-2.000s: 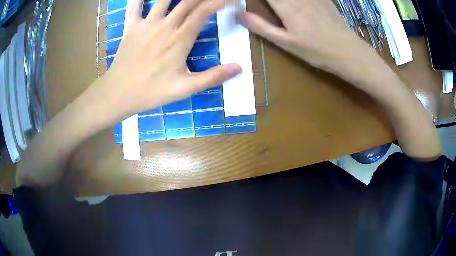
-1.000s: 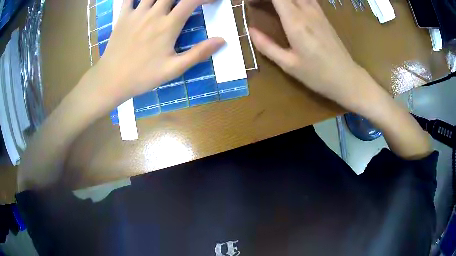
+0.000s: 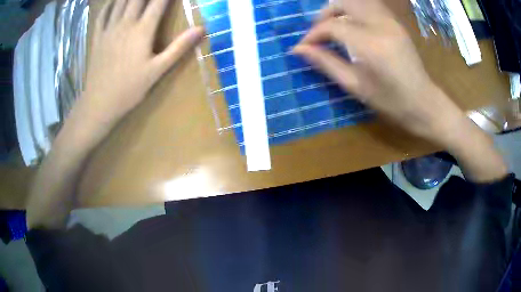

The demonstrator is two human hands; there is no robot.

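The blue solar cell panel (image 3: 291,108) with silvery lines lies on the brown tabletop, its top cut off by the picture's edge. A white strip (image 3: 249,102) lies along its left part, its lower end past the panel's near edge. Tabbing ends reach past the left edge to a thin busbar ribbon (image 3: 210,94). My left hand (image 3: 128,57) is spread flat left of the panel, its thumb tip near the ribbon. My right hand (image 3: 377,63) is blurred over the panel's right part, thumb and index tips close together; whether it holds anything cannot be told.
White strips (image 3: 35,91) and shiny cut ribbons (image 3: 69,57) lie at the far left. More ribbons (image 3: 435,20) and a white strip (image 3: 465,37) lie at the upper right. A dark object (image 3: 504,34) stands at the right edge. The table's curved near edge borders my lap.
The panel has shifted right in the picture. My left hand has come off it to the left side. My right hand has moved over the panel's right part, where the wide white strip no longer shows.
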